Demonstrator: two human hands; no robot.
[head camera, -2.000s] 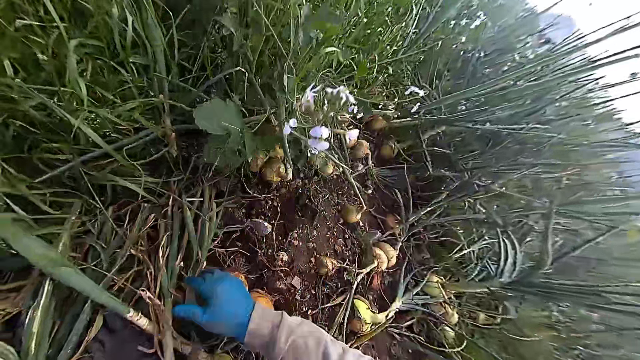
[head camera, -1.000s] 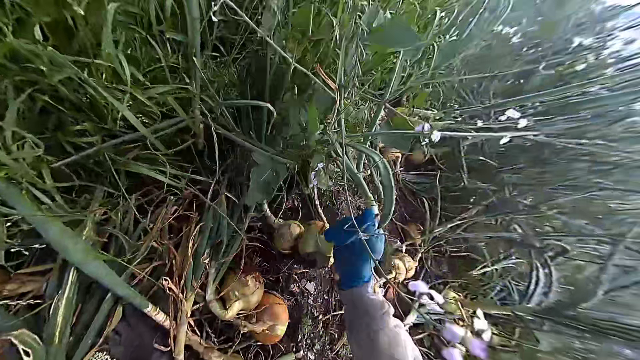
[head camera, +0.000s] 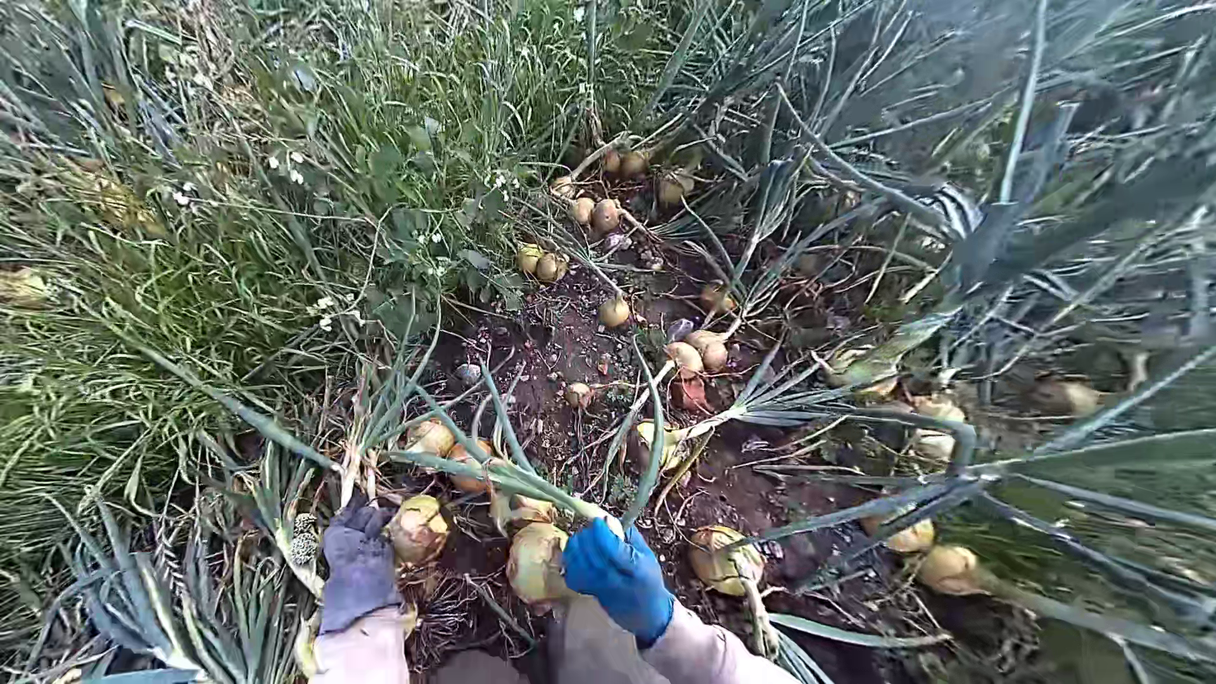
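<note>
My right hand (head camera: 617, 578), in a blue glove, is closed around the green neck of an onion plant (head camera: 560, 494), whose leaves point up and left. A large yellow onion bulb (head camera: 537, 562) lies just left of that hand. My left hand (head camera: 359, 560), in a dark grey glove, grips the stalks of onion plants (head camera: 356, 456) at the lower left. Against its right side is an onion bulb (head camera: 418, 529) with roots hanging beneath. Its fingertips are partly hidden by the stalks.
More onions lie on the dark soil (head camera: 560, 332), with a cluster (head camera: 605, 214) farther ahead and one bulb (head camera: 727, 560) right of my right hand. Tall grass (head camera: 285, 218) stands at the left; long onion leaves (head camera: 855, 513) lean across the right side.
My right hand has come back from the bulbs farther ahead and now holds an onion neck. My left hand now grips stalks at the lower left. The view has shifted widely.
</note>
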